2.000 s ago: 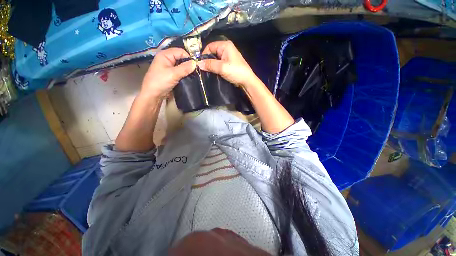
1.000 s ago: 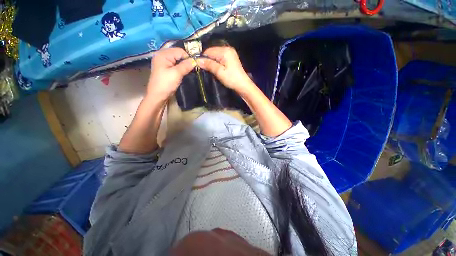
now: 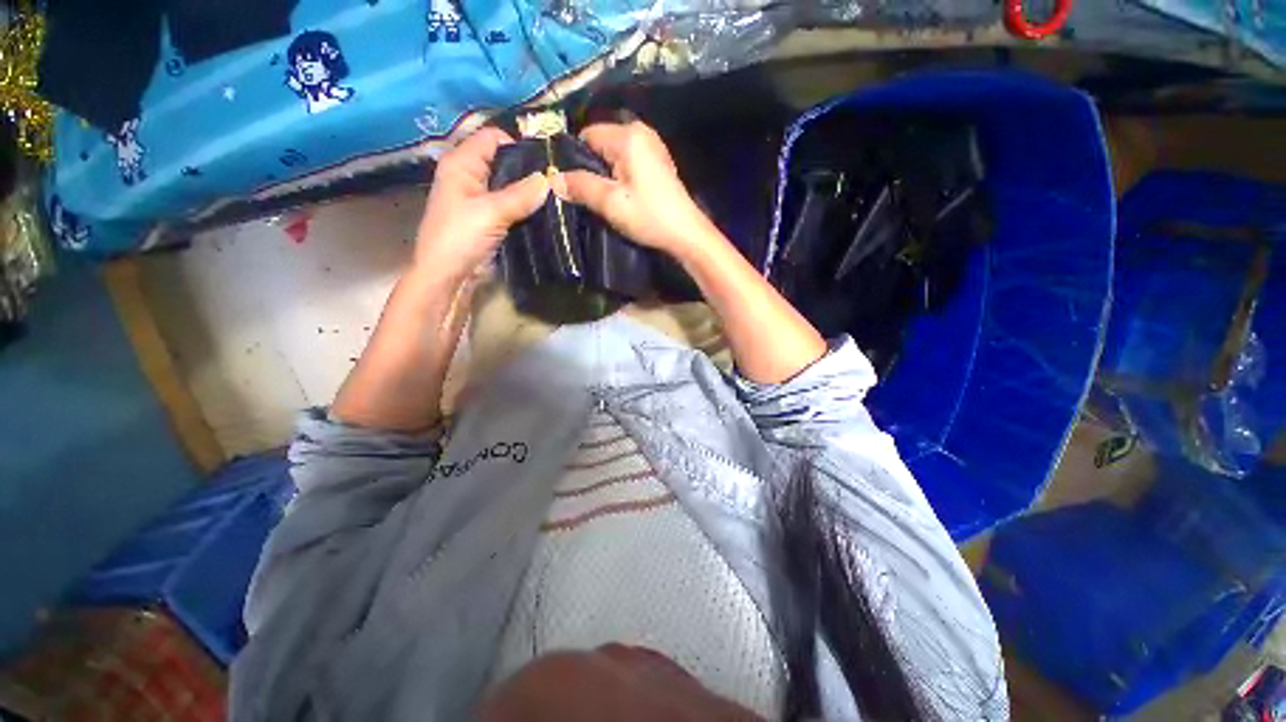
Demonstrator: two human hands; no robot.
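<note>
A black shiny panel (image 3: 532, 260) hangs from both hands at the table edge, above the lap. A thin gold zipper line (image 3: 566, 233) runs down its middle. My left hand (image 3: 474, 202) grips the panel's left side, thumb near the zipper. My right hand (image 3: 629, 184) grips the right side, thumb close to the other thumb. A small pale upright piece (image 3: 542, 124) stands at the table edge just beyond the panel's top. Whether it touches the zipper end, and any slider, cannot be made out.
A deep blue bin (image 3: 1037, 303) holding black panels (image 3: 889, 226) stands right of the knees. Blue cartoon-print plastic (image 3: 374, 106) covers the table, with black pieces (image 3: 99, 64) at left. Red scissor loops (image 3: 1038, 17) lie at the table's right. A pale speckled board (image 3: 282, 325) lies lower left.
The fingers have spread a little along the panel's top, and more of its black upper part shows between them beyond the thumbs. The panel's lower end has curled, showing a dark greenish patch.
</note>
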